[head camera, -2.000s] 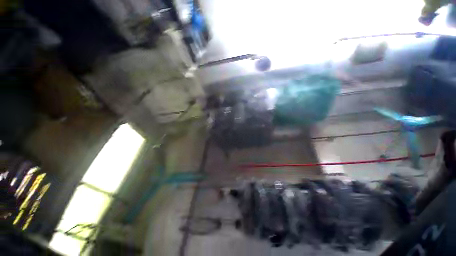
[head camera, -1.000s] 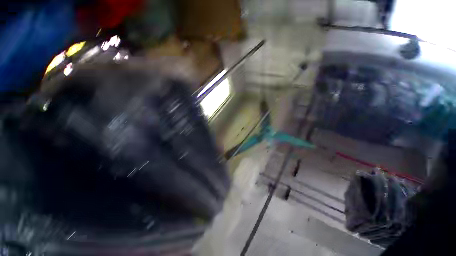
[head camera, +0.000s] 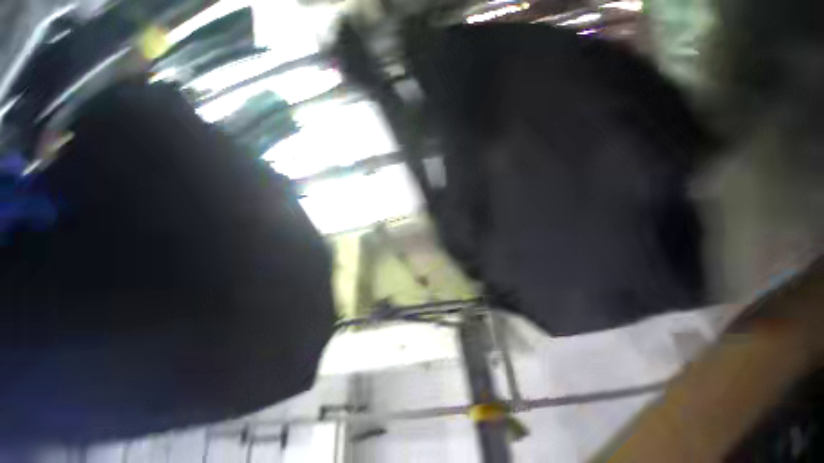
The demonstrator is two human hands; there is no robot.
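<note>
The view is tilted and motion-blurred. A large dark cloth shape (head camera: 172, 271), seemingly a hanging garment, fills the left side. A second dark cloth shape (head camera: 578, 181) hangs right of the middle. Neither of my hands can be made out. A blurred brown-orange shape (head camera: 714, 389) cuts across the lower right corner; I cannot tell what it is. No iron or white garment is recognisable.
Bright window-like panes (head camera: 352, 163) show between the dark shapes. A grey post with a yellow band (head camera: 489, 412) stands at bottom centre, with a thin rail crossing it. A pale ceiling or wall lies behind. A blue patch (head camera: 27, 203) is at the far left.
The camera has swung round. The rack of hanging clothes, red line and teal fan-like shape have left the view. Two large dark shapes and the brown-orange shape now show.
</note>
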